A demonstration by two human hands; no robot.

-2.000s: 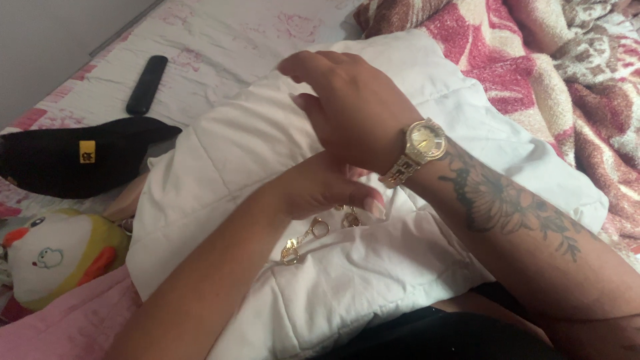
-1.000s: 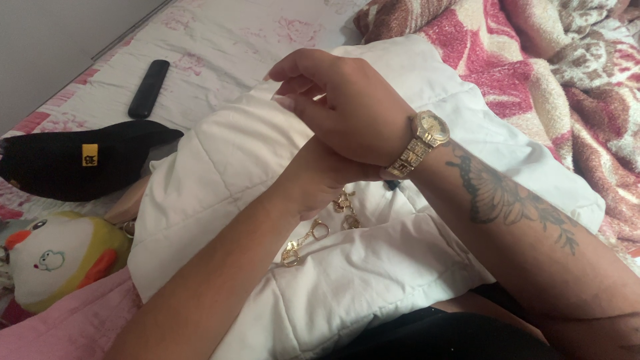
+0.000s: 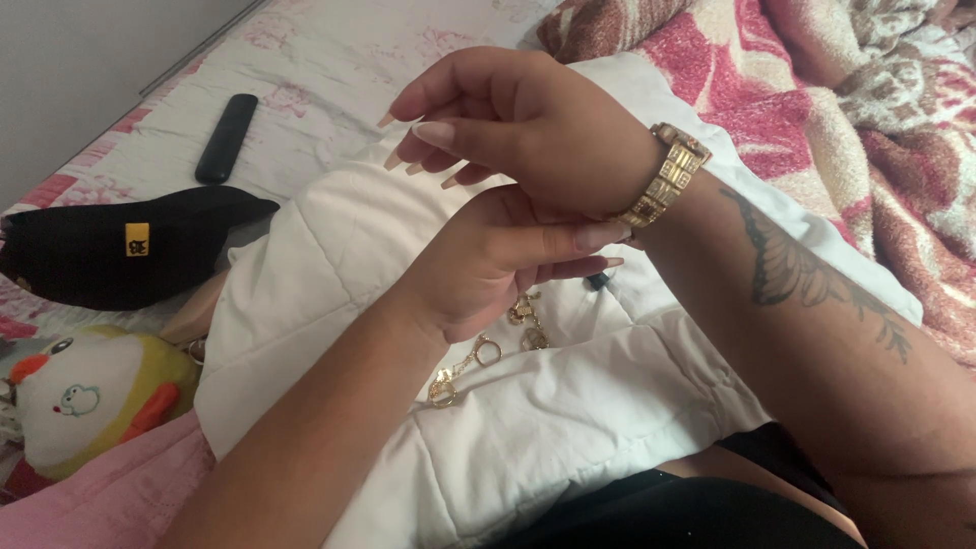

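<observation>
A gold wristwatch point(image 3: 665, 181) with a stone-set bracelet is around my right wrist, its face turned mostly away. My left hand point(image 3: 496, 255) is below that wrist, thumb and fingertips at the lower edge of the bracelet, where the clasp is hidden. Above it, my right hand point(image 3: 526, 126) holds nothing, its long-nailed fingers loosely curled and apart. Gold rings point(image 3: 488, 351) and a fine gold chain point(image 3: 462, 367) lie on the white quilt point(image 3: 305, 259) beneath my left hand. More gold jewelry point(image 3: 534, 335) rests just right of them, near a small dark object point(image 3: 597, 280).
A black remote-like object point(image 3: 226, 139) lies on the floral bedsheet point(image 3: 320, 99). Left of the quilt are a black fabric item point(image 3: 84, 248) with a yellow tag and a plush bird point(image 3: 99, 396). A patterned red and cream blanket point(image 3: 755, 130) is bunched at the right.
My right wrist has rotated, turning the watch face away and bringing the side of the bracelet into view. My left thumb, hidden a second ago, now shows at the bracelet.
</observation>
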